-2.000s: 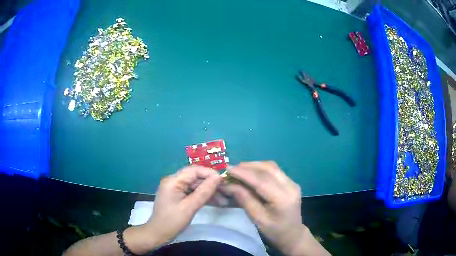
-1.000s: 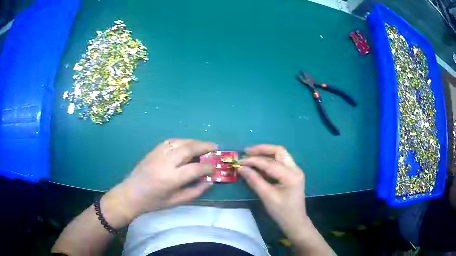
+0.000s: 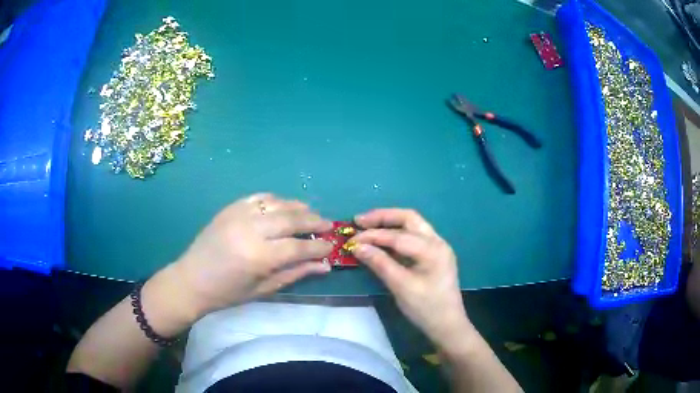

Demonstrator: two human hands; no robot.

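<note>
A red circuit board (image 3: 339, 258) lies on the green mat near its front edge, partly hidden by my fingers. My left hand (image 3: 257, 244) lies over the board's left part, fingers pressing on it. My right hand (image 3: 408, 265) is at the board's right side and pinches a small gold-yellow part (image 3: 351, 246) between thumb and fingertips, against the board's top. Another small yellow part (image 3: 345, 230) sits on the board just beyond it.
A loose heap of gold-silver parts (image 3: 153, 100) lies at left beside a blue tray (image 3: 27, 176). Open pliers (image 3: 480, 130) lie at right. A spare red board (image 3: 546, 51) lies by a blue tray (image 3: 585, 153) filled with parts. A person's dark clothing (image 3: 666, 345) shows at lower right.
Over two seconds my left hand has spread onto the board. My right hand has brought the small part onto it. A second yellow part now shows on the board. The whole view has shifted slightly.
</note>
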